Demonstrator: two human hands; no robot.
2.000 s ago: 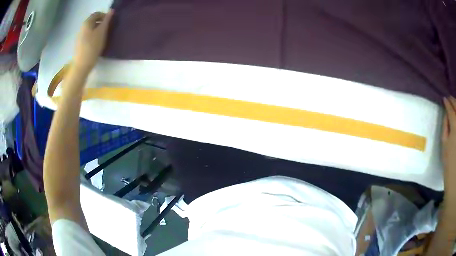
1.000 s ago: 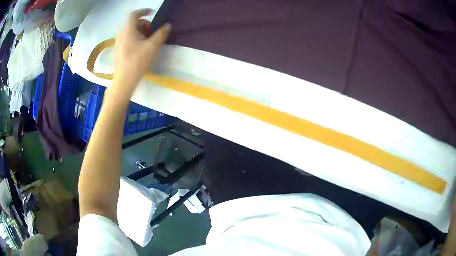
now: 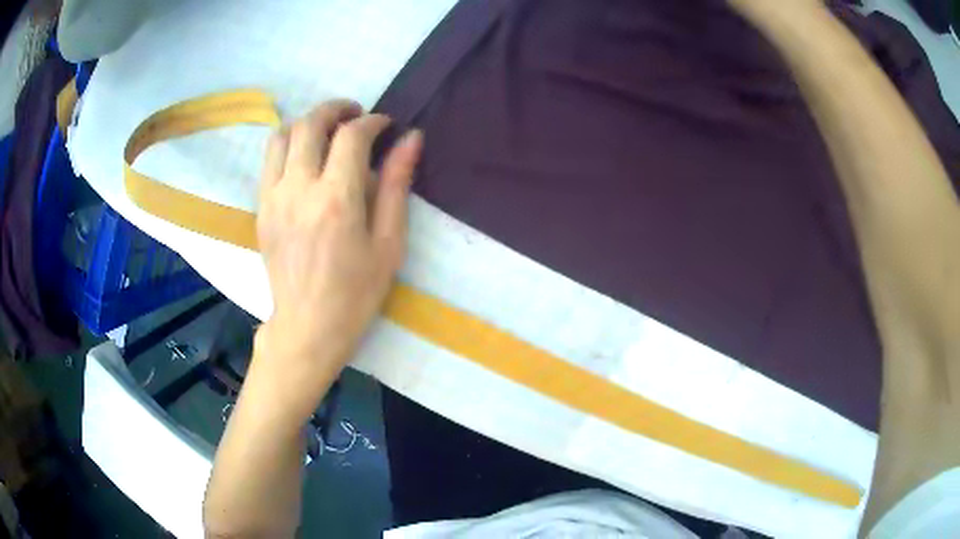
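Note:
The dark purple garment piece [image 3: 642, 190] lies across the white-covered table [image 3: 505, 247], its near edge running down to the right. A long yellow-orange card strip [image 3: 590, 390] lies on the white cover in front of it; its left end curls back in a loop. My left hand [image 3: 332, 200] is over the strip and at the garment's left corner; thumb and fingers are near the cloth edge, and I cannot tell if they pinch it. My right forearm reaches up over the garment at the right; my right hand [image 3: 774, 8] is mostly cut off by the top edge.
Blue crates [image 3: 126, 268] stand below the table's left end, with dark cloth [image 3: 26, 211] hanging beside them. A white board-like object [image 3: 137, 437] and dark bars are at lower left. A pale rounded object [image 3: 100, 23] is at upper left.
My right hand has moved from the garment's right near corner up to the top edge. My left hand stays by the left corner, now lower in view. The view has shifted.

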